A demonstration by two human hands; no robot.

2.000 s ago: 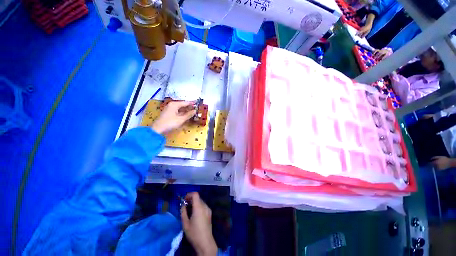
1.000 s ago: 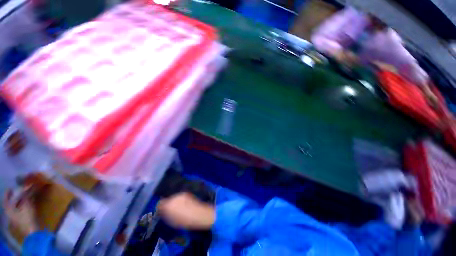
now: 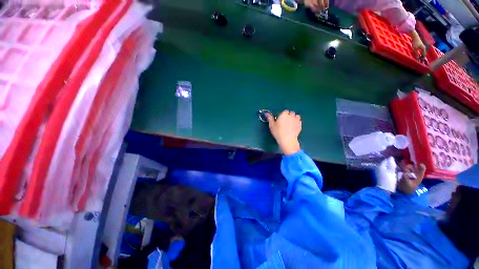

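Note:
A shiny silver open ring part (image 3: 264, 115) is on the green mat, near the middle of the view. My right hand (image 3: 286, 130) is over the mat just right of it, with one fingertip at the ring's right edge and the other fingers curled. Whether the fingers grip the ring cannot be told. My left hand is not in view.
A clear strip (image 3: 184, 107) lies left on the green bench (image 3: 226, 68). Stacked red trays with liner sheets (image 3: 63, 105) stand far left. Dark round parts (image 3: 248, 30) lie behind. Right are a white bottle (image 3: 370, 143), a ring-filled tray (image 3: 407, 131) and a gloved neighbour (image 3: 386, 176).
The view has swung right from the machine to the bench. My right hand has moved from below the bench edge to the ring on the mat. My left hand has left the view.

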